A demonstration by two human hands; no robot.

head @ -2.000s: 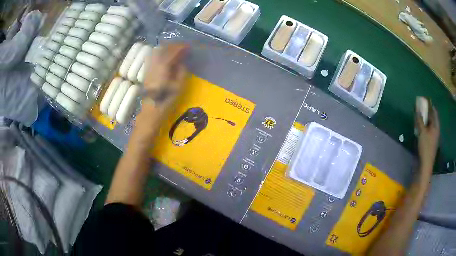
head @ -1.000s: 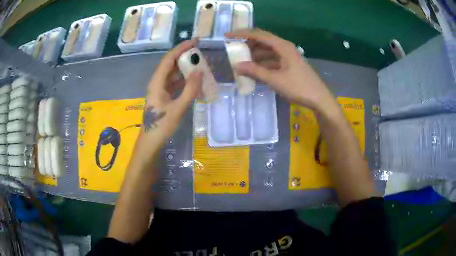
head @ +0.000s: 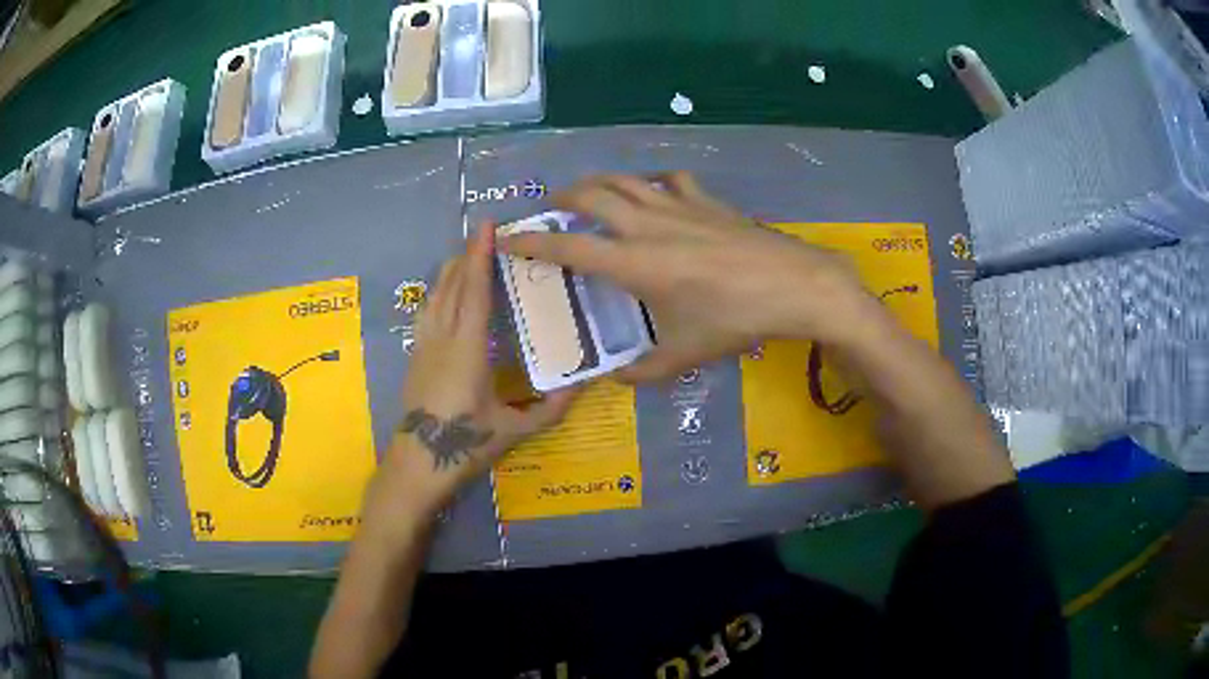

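A white insert tray (head: 613, 316) is between my hands over the middle of the printed carton (head: 690, 173). A device with a beige face (head: 548, 325) lies in its left well. The middle well shows partly. The right well is hidden under my right hand. My left hand (head: 464, 358) holds the tray's left side, with the thumb at its near edge. My right hand (head: 703, 272) lies over the tray's right side and far edge, fingers spread across the top.
Filled trays (head: 464, 113) stand in a row at the far left on the green surface (head: 743, 47). A loose device (head: 978, 82) and small white dots lie at the far side. Tray stacks (head: 1087, 173) stand at right. White units (head: 100, 464) lie at far left beside the bulk tray (head: 20, 385).
The two devices held above the tray are no longer held up; a beige-faced one now lies in the left well. Both hands have moved onto the tray. The view has shifted right.
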